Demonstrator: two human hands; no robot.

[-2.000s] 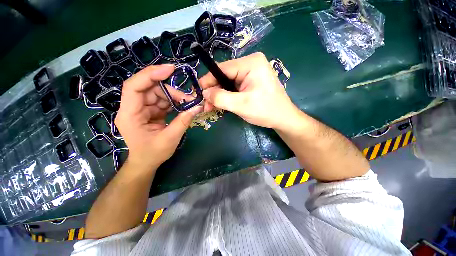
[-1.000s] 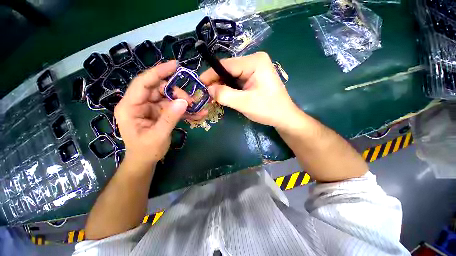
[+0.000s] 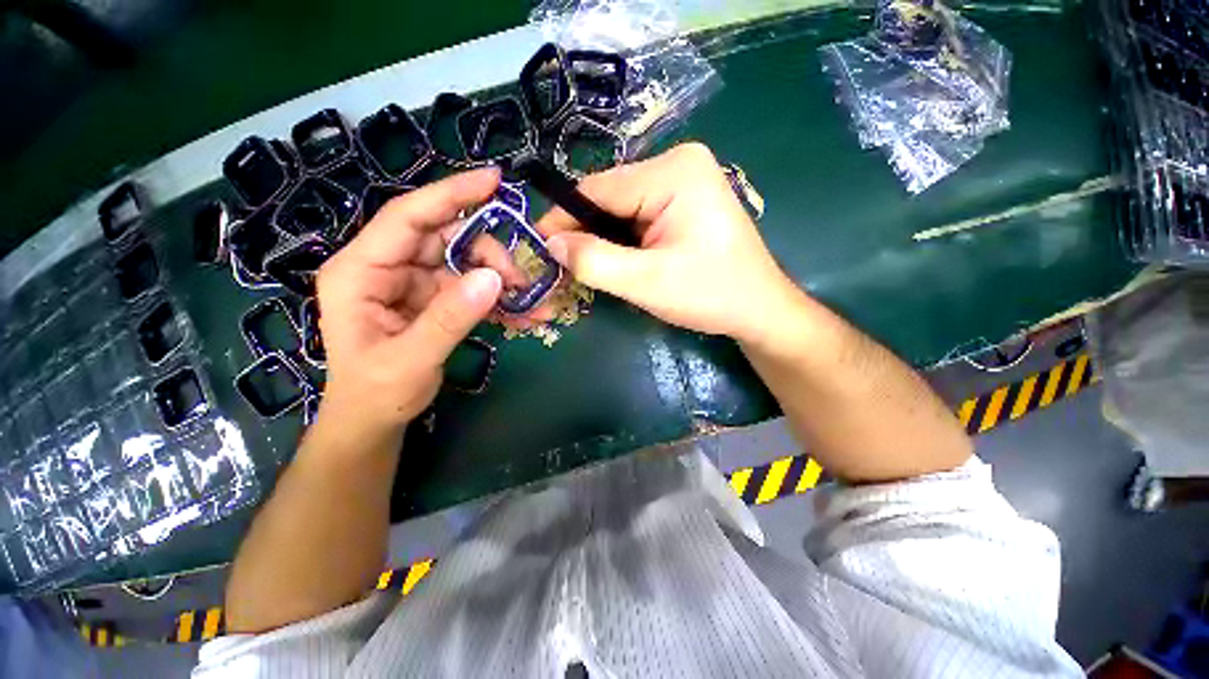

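My left hand [image 3: 404,299] holds a dark rounded-square watch case frame [image 3: 548,283] between thumb and fingers, above the bench. My right hand [image 3: 676,246] grips a slim black tool [image 3: 573,196] that points up and left, and its fingertips are at the frame's right side. Small tan parts [image 3: 564,313] lie in a pile just beyond and below the held frame, partly hidden by it and my fingers. Many similar black frames [image 3: 394,142] lie loose in a heap behind and left of my left hand.
A clear blister tray [image 3: 100,411] at left holds a column of black frames. A clear bag of parts [image 3: 928,100] lies at the back right, another crinkled bag [image 3: 670,80] behind the heap. Filled trays [image 3: 1167,133] stand at far right. A pale rail [image 3: 199,159] runs behind.
The held frame has turned in my left fingers since the first frame and sits slightly further right. The black tool's upper end has tipped lower.
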